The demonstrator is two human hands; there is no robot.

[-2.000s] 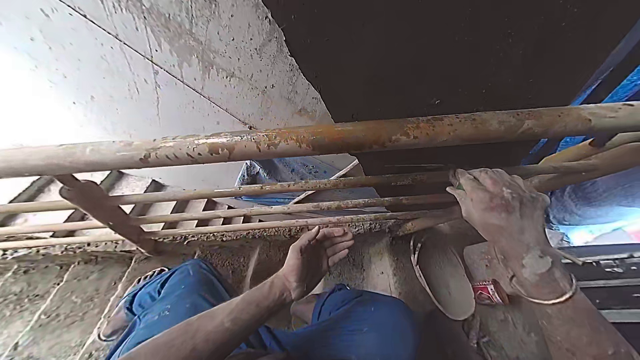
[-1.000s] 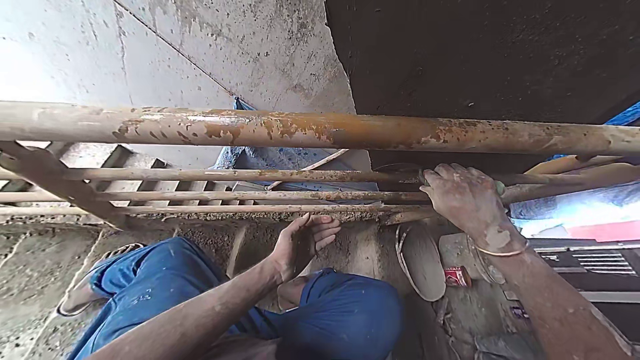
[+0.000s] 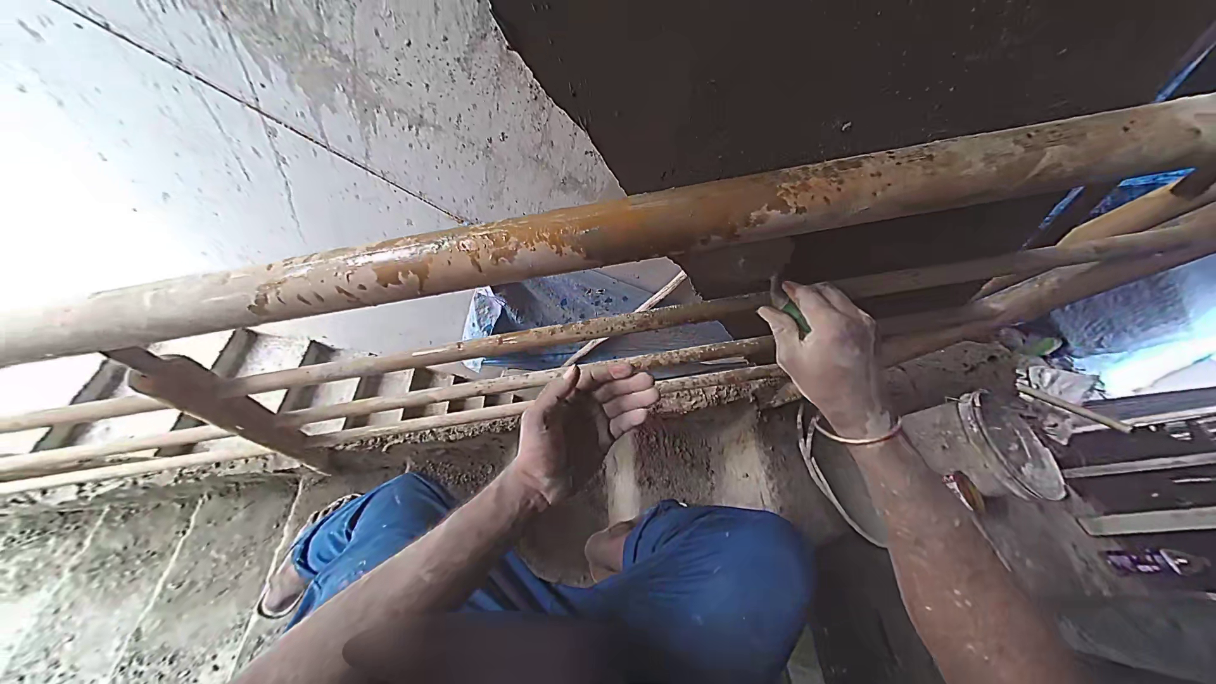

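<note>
My right hand [image 3: 828, 351] grips a tool by its green handle [image 3: 794, 317], beside the thin metal rails and below the thick handrail [image 3: 560, 237]. The tool's far end looks like a trowel blade but is hard to make out against the dark wall. My left hand [image 3: 584, 423] is held half-curled near the lowest rail [image 3: 446, 420], its fingers apart and nothing in it. Mud or plaster and rust-coloured patches cover the handrail. Dust whitens my right hand, and a thin bangle circles that wrist.
A dirty bucket [image 3: 1012, 446] and a round pan [image 3: 841, 475] stand on the right, by my right forearm. Concrete steps [image 3: 285, 366] show beyond the rails, with blue sheeting [image 3: 570, 309] lower down. A slanted metal post [image 3: 223, 408] joins the rails at left. My knees are close to the railing.
The view has tilted and shifted. My right hand has turned, so the green handle shows more clearly in it. My left hand stays empty near the rails.
</note>
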